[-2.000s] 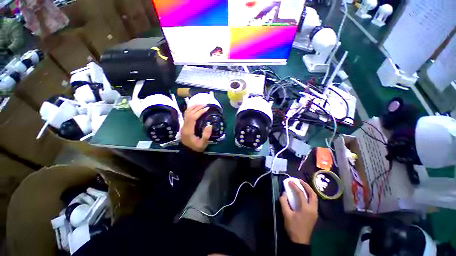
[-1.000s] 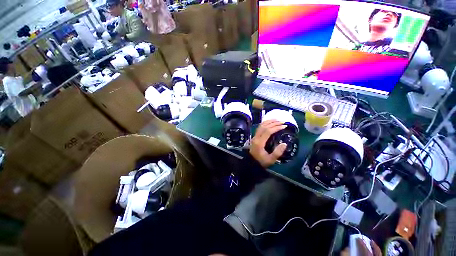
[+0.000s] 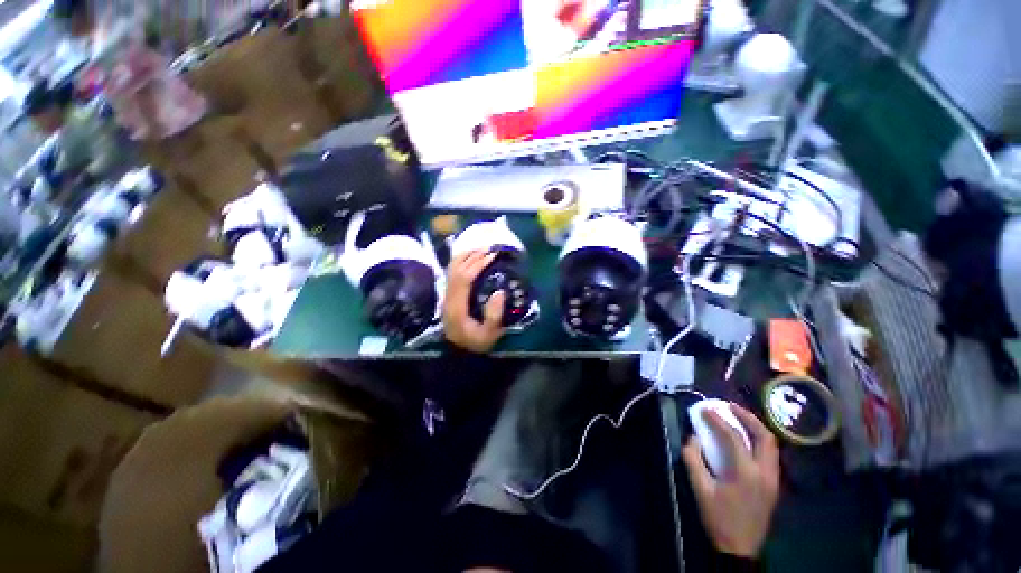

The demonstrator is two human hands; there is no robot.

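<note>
Three white and black dome cameras stand in a row along the bench edge. My left hand [image 3: 475, 302] lies on the left side of the middle camera [image 3: 504, 284], its thumb on the black ball, where a small red glint shows. The left camera [image 3: 399, 293] and the right camera [image 3: 602, 280] stand untouched, lens fronts facing me. My right hand [image 3: 739, 481] covers a white mouse [image 3: 717, 434] on the bench at the lower right. The monitor [image 3: 537, 84] shows split views with rainbow colours. The picture is blurred.
A keyboard [image 3: 526, 188] and a yellow tape roll [image 3: 558, 208] stand behind the cameras. A cable tangle [image 3: 717, 224] lies right. An orange block [image 3: 789, 345] and a flat tape roll [image 3: 799, 409] lie beside the mouse. A carton [image 3: 168, 481] holding cameras is at lower left; a white cable crosses my lap.
The view swung left, then back right and down, so the mouse and my right hand show fully again. My left hand stays on the middle camera. The monitor's live pictures have changed.
</note>
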